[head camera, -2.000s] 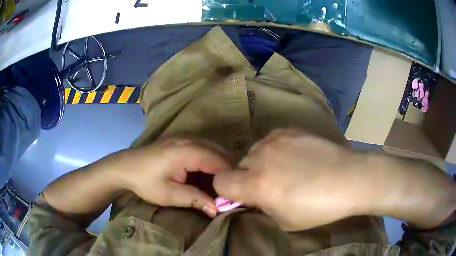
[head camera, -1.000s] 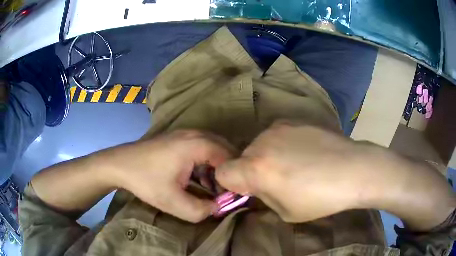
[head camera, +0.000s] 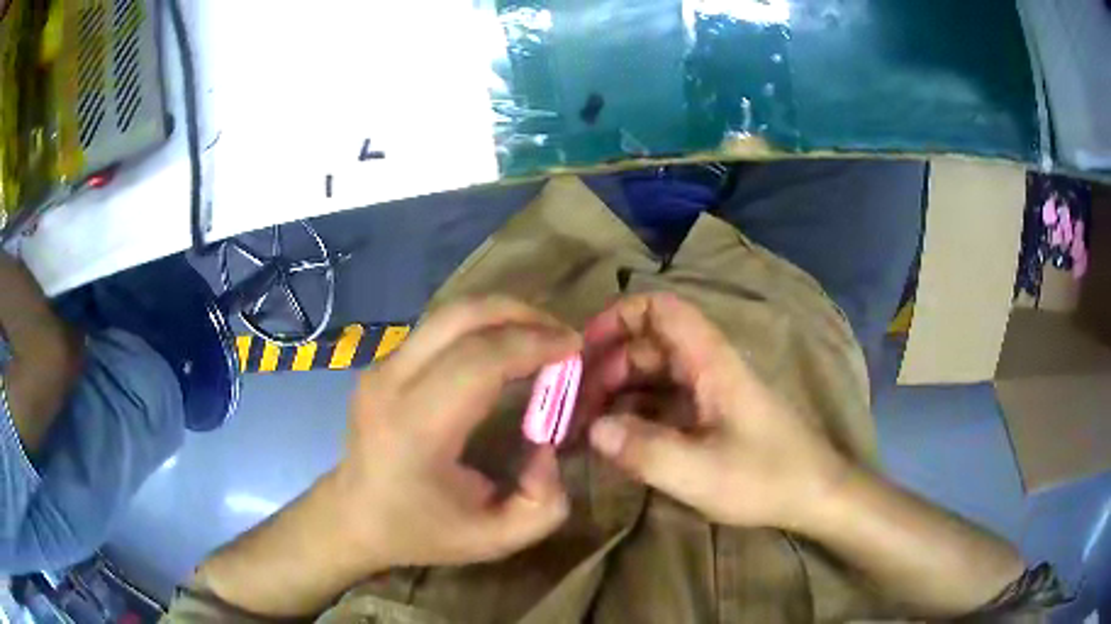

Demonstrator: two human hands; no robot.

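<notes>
A small pink watch housing [head camera: 554,400] is held edge-on above the lap, with a thin dark slot on its side facing left. My left hand [head camera: 457,433] grips it between thumb and fingertips at its lower and upper ends. My right hand [head camera: 694,421] is just right of the housing with thumb and fingers apart and curled. Whether its fingertips touch the housing cannot be told. The inner face of the housing is hidden.
The bench above has a white sheet [head camera: 353,85] with small black strips and a green mat [head camera: 877,79]. A vented metal box [head camera: 116,73] stands at upper left. Another worker's arm [head camera: 37,354] is at left. An open cardboard box [head camera: 962,268] with pink pieces is at right.
Both hands have moved up from the jacket front with the housing, which now stands more upright. My right hand has opened and turned. The view has shifted, showing more of the bench.
</notes>
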